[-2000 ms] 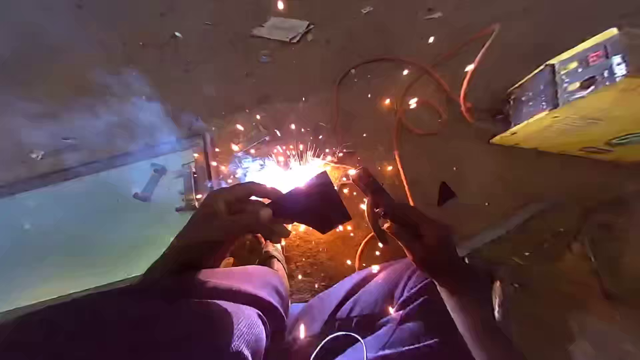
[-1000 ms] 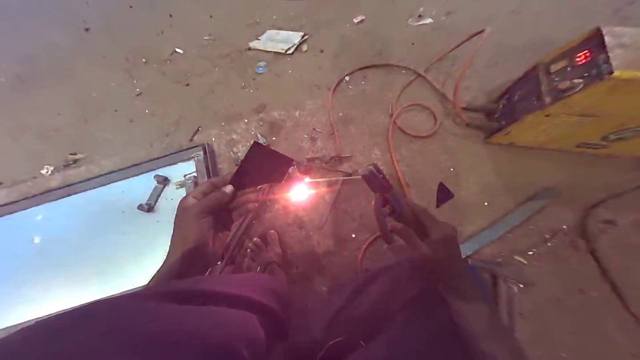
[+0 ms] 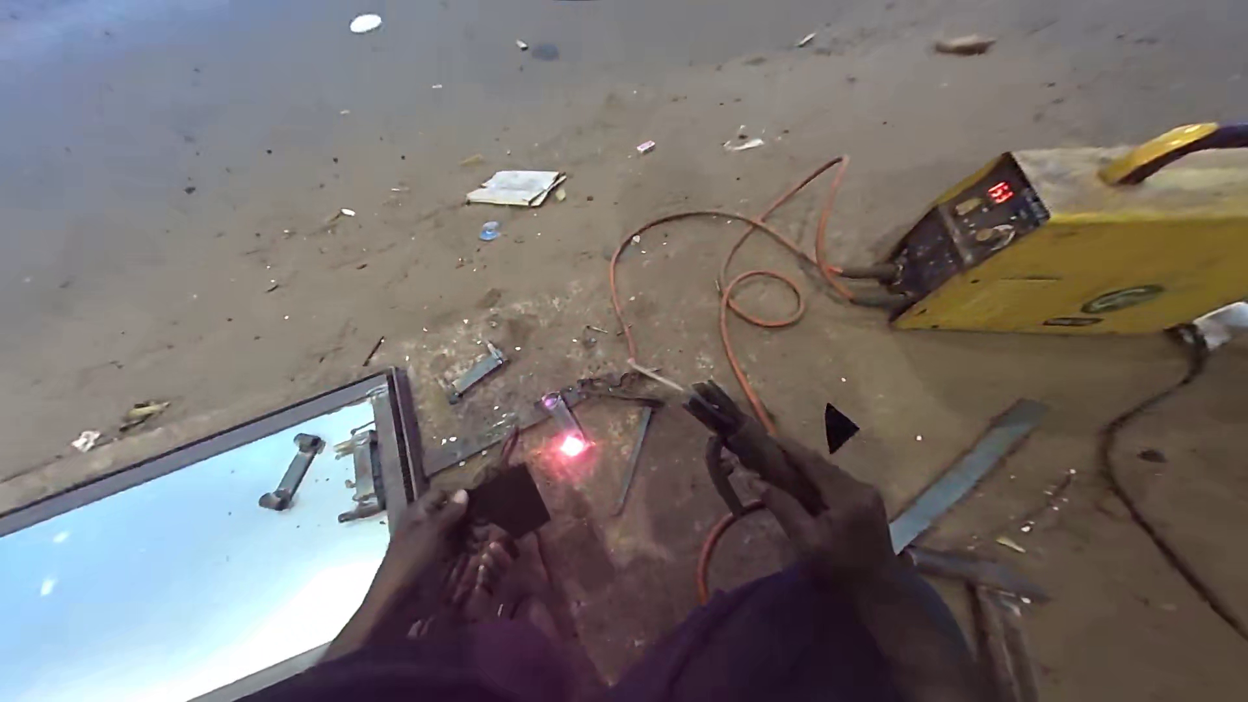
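A dark rectangular plate, seemingly welding filter glass [image 3: 509,501], is pinched in my left hand [image 3: 439,522], low and left of centre. My right hand [image 3: 829,507] grips a welding electrode holder [image 3: 746,434], whose jaws clamp a pale electrode [image 3: 658,377] pointing up and left. Between the hands, a small metal piece [image 3: 564,414] lies on the ground with its near end glowing pink-red [image 3: 572,446]. The electrode tip is apart from that glow. A dark clamp-like tool [image 3: 609,387] lies just beyond the piece, and a thin metal strip [image 3: 636,460] to its right.
A yellow welding machine [image 3: 1082,273] with a lit display stands right, its orange cable [image 3: 765,322] looped across the ground. Left lies a framed panel [image 3: 195,546] bearing metal hinge-like parts [image 3: 292,473]. A flat metal bar [image 3: 965,478] and dark triangular piece [image 3: 840,427] lie right.
The bright arc and flying sparks of the earliest frame are gone. My left hand has lowered the dark plate from beside the glow, and the electrode has come away from the glowing spot.
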